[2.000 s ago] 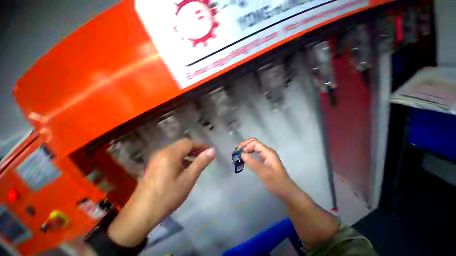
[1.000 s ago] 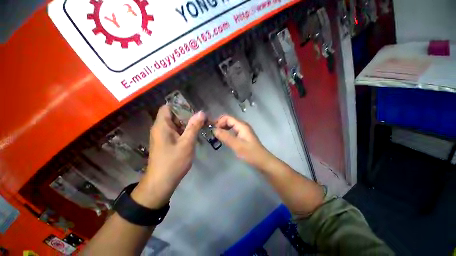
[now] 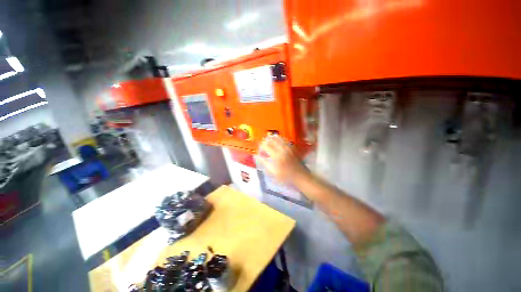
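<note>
My right hand [image 3: 279, 157] is raised at the lower right corner of the orange control panel [image 3: 220, 94], its fingers at or against a small dark part of the panel. The hand is blurred and covers what it touches, so its grip is unclear. A yellow-ringed red button [image 3: 244, 132] is just left of the fingers. My left hand is not in view.
A pile of black parts [image 3: 174, 275] and a small silver cup [image 3: 220, 279] are on the yellow-tan table [image 3: 254, 219]. A bulging clear bag [image 3: 181, 214] lies behind them, beside a white table [image 3: 128, 202]. Clamps [image 3: 380, 117] hang at right. A blue object [image 3: 337, 279] is below.
The view has swung left from the hanging clamps to the control panel and tables. My right hand has left the small dark part and moved to the panel. My left hand has gone out of view.
</note>
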